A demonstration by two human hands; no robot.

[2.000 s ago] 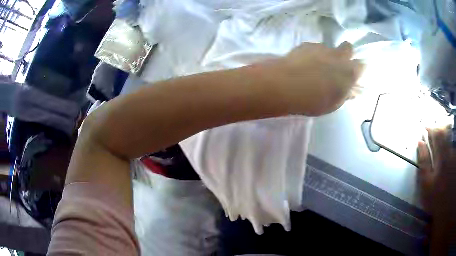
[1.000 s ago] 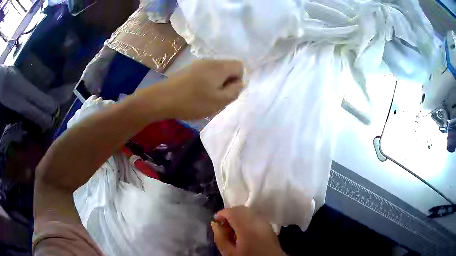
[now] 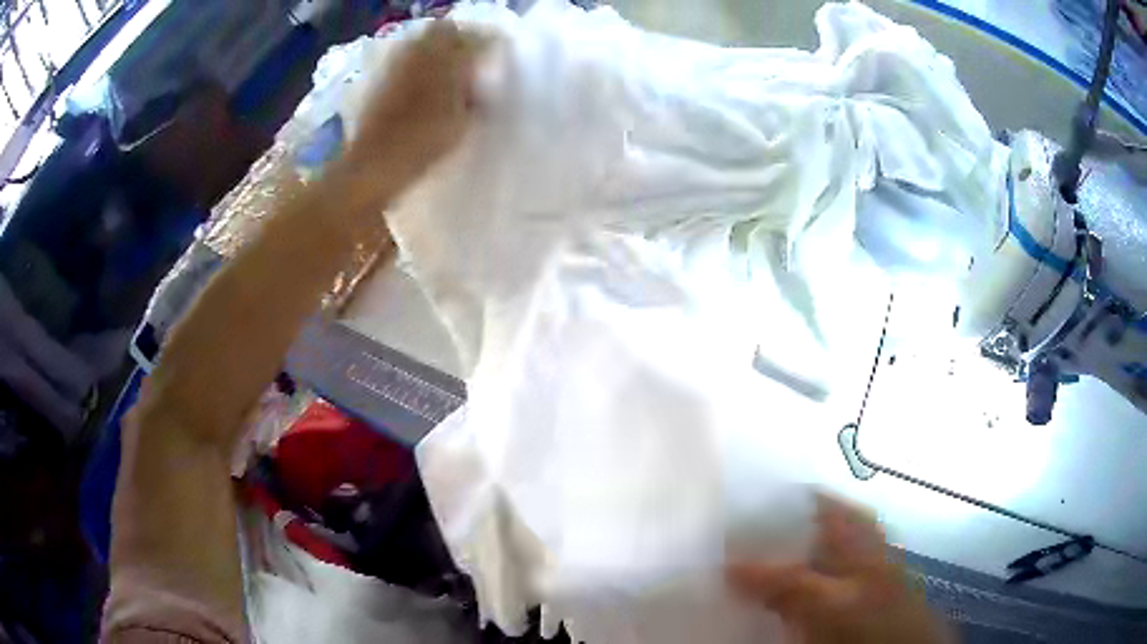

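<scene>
A white garment piece (image 3: 629,415) lies spread and creased over the table's front edge, its lower edge hanging down. My left hand (image 3: 440,88) is blurred at the upper left, on the cloth's far left part; its fingers are partly lost in the cloth. My right hand (image 3: 836,572) is at the bottom right, with thumb and fingers pinching the cloth's right edge. More white cloth (image 3: 868,164) is heaped behind, left of the sewing machine head (image 3: 1038,239).
Black thread snips (image 3: 1050,557) lie on the table at the right. The grey ruled front edge (image 3: 390,377) shows left of the cloth. The machine lamp (image 3: 1041,393) hangs under the head. A gold-brown packet (image 3: 252,201) is partly behind my left arm.
My left hand has moved up and left with the cloth. My right hand has moved right and holds the cloth's edge. The view has shifted, showing more of the machine head.
</scene>
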